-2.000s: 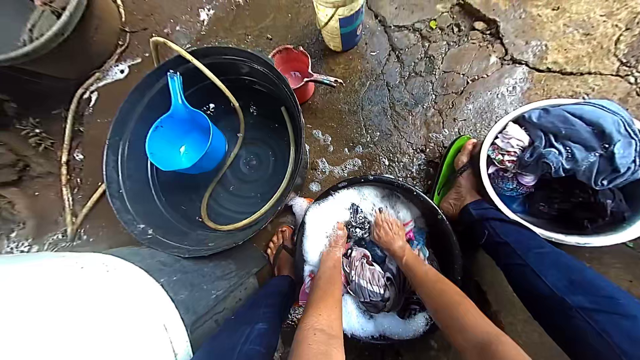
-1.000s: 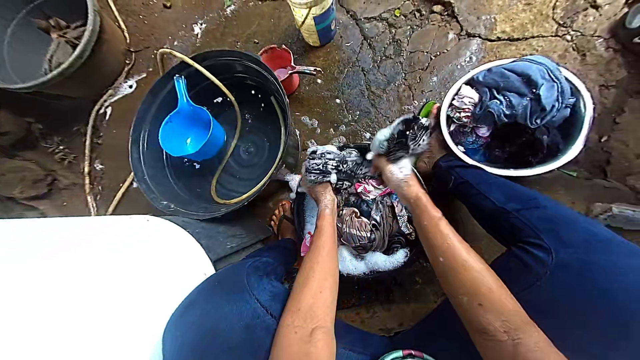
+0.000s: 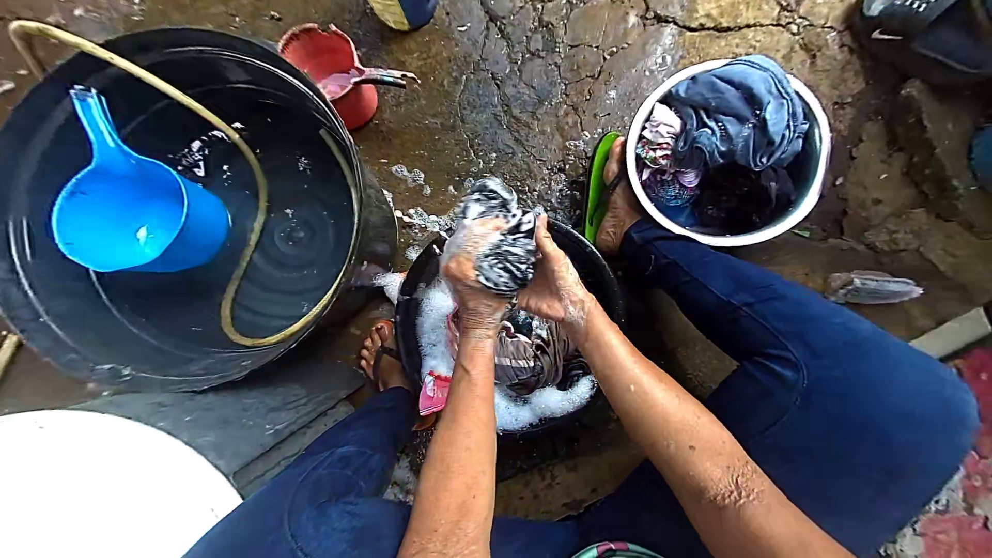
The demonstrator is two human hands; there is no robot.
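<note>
A bunched black-and-white patterned cloth (image 3: 505,252) is gripped between both hands above a black basin (image 3: 608,287). My left hand (image 3: 470,267) closes on its left side, with suds on the fingers. My right hand (image 3: 554,283) presses against its right side, fingers curled around the edge. Below them, the basin holds wet clothes, among them a brown striped garment (image 3: 527,360), with white foam (image 3: 542,407) round the edge. A pink cloth piece (image 3: 435,393) hangs at the basin's left rim.
At left stands a large black tub (image 3: 310,101) of water with a hose (image 3: 260,209) and a blue plastic dipper (image 3: 139,213). A broken red dipper (image 3: 329,74) sits behind it. A white-rimmed basin (image 3: 821,155) of clothes is at right. A white rounded surface (image 3: 108,488) fills the lower left.
Both hands have come up from the foamy basin and together with the patterned cloth, which a second ago was spread between them. The view has moved nearer.
</note>
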